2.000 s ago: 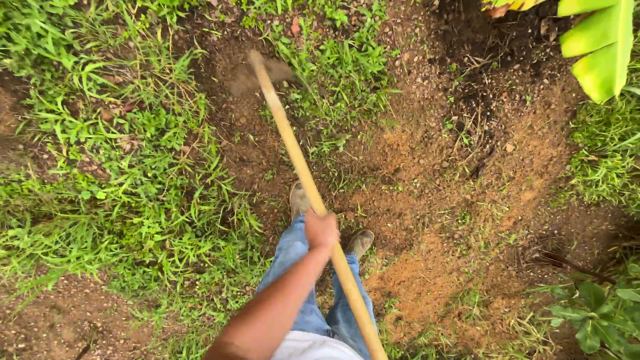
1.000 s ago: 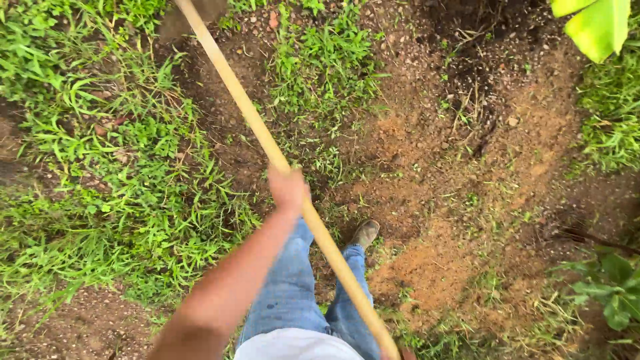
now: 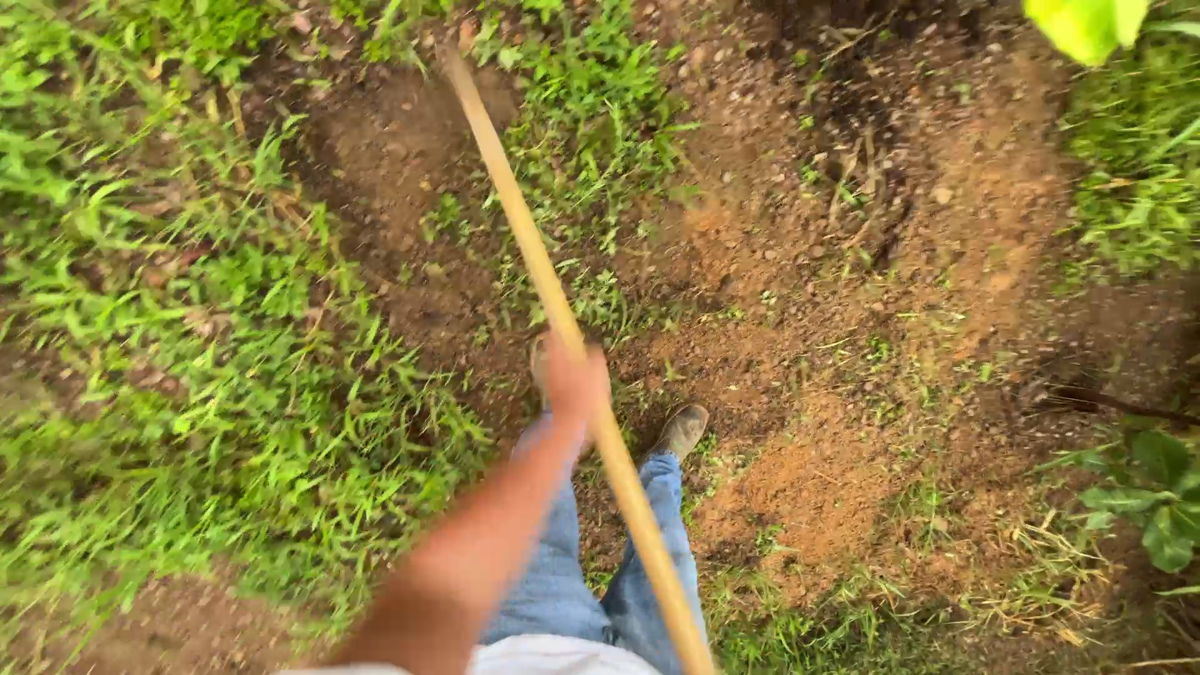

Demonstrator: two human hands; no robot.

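A long wooden tool handle [image 3: 536, 253] runs from the upper left of the head view down past my legs to the bottom edge. My left hand [image 3: 574, 380] is closed around its middle, blurred by motion. At the handle's far end, the tool head is too blurred to make out against bare brown soil [image 3: 394, 150]. My right hand is outside the picture. Below the handle are my legs in blue jeans [image 3: 553, 572] and my shoes, the right one [image 3: 682, 429] plain to see and the left partly behind my hand.
Dense green grass and weeds [image 3: 234, 403] cover the left side. A weed patch [image 3: 600, 112] grows beside the handle's far end. Loose reddish soil [image 3: 806, 478] lies to the right, with a leafy plant [image 3: 1162, 497] at the right edge and a broad leaf [image 3: 1087, 23] at top right.
Since one second ago, the handle's far end has come back into view at the upper left. My left hand keeps its hold. The right hand, partly seen at the bottom edge then, is out of view.
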